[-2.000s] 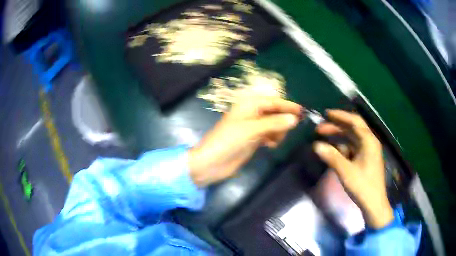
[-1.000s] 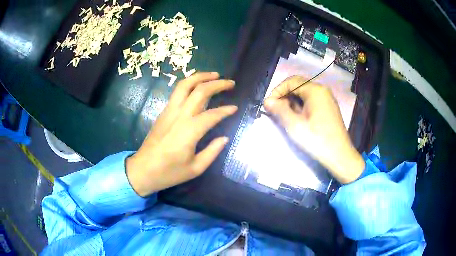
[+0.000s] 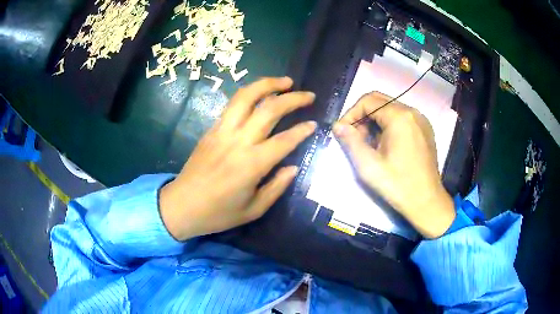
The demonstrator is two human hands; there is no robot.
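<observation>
An open tablet [image 3: 423, 101] with a large white sheet lies in a black foam tray [image 3: 270, 245]. Its circuit board [image 3: 439, 52] with a teal patch is at the top end. My right hand [image 3: 393, 156] is over the sheet, its thumb and finger pinched at the tablet's left edge on an antenna, mostly hidden by the fingertips. The antenna's thin black wire [image 3: 402, 93] runs from the fingertips up to the board. My left hand [image 3: 239, 162] lies over the tray's left side, fingers spread, fingertips near the tablet's left edge, holding nothing visible.
Cream pieces [image 3: 206, 37] are heaped on the green bench at upper left. More lie in a second black tray [image 3: 92, 92] beyond them. A pile of small dark and white parts [image 3: 533, 168] is at the far right. A white stripe [image 3: 531, 95] crosses the upper right.
Since two seconds ago, both hands have moved from above the bench to the tablet. Over the last second, both have stayed near the tablet's left edge; the view has shifted slightly.
</observation>
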